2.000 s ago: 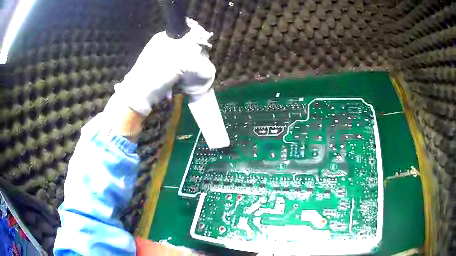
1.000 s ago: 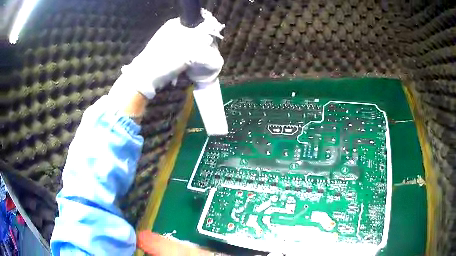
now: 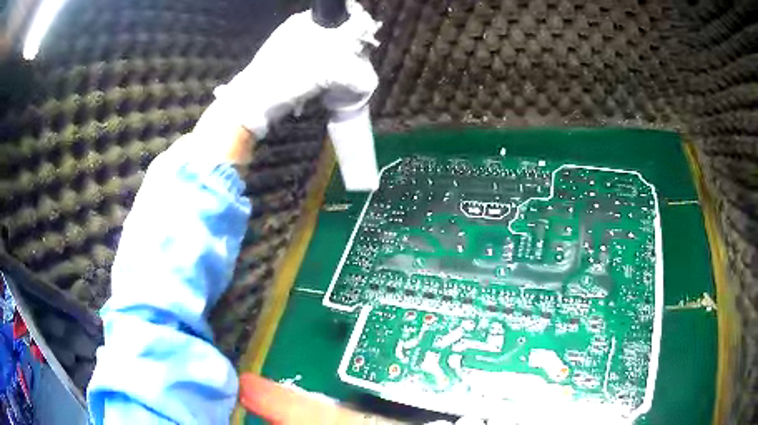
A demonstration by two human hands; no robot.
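Note:
A large green circuit board point(image 3: 499, 274) with a pale stepped border lies solder side up on a green mat point(image 3: 312, 266). My left hand point(image 3: 312, 70), in a white glove, comes in from the left and is closed around a white tapered nozzle point(image 3: 355, 153), with a black hose or handle point(image 3: 330, 10) above the fist. The nozzle points down, its tip at the board's upper left corner; contact cannot be told. White shapes at the bottom edge, by the board's bright near edge, may be part of my right hand, but glare and the frame edge hide this.
Dark egg-crate foam point(image 3: 515, 66) walls surround the mat at the back and sides. Yellow tape point(image 3: 291, 290) edges the mat. A red-orange piece point(image 3: 278, 400) lies at the near left, beside my sleeve. A tube lamp point(image 3: 40, 29) shines at the upper left.
The nozzle tip has moved from over the board's left part up and back to its upper left corner. The board and mat show further right in the picture. The left hand keeps its grip.

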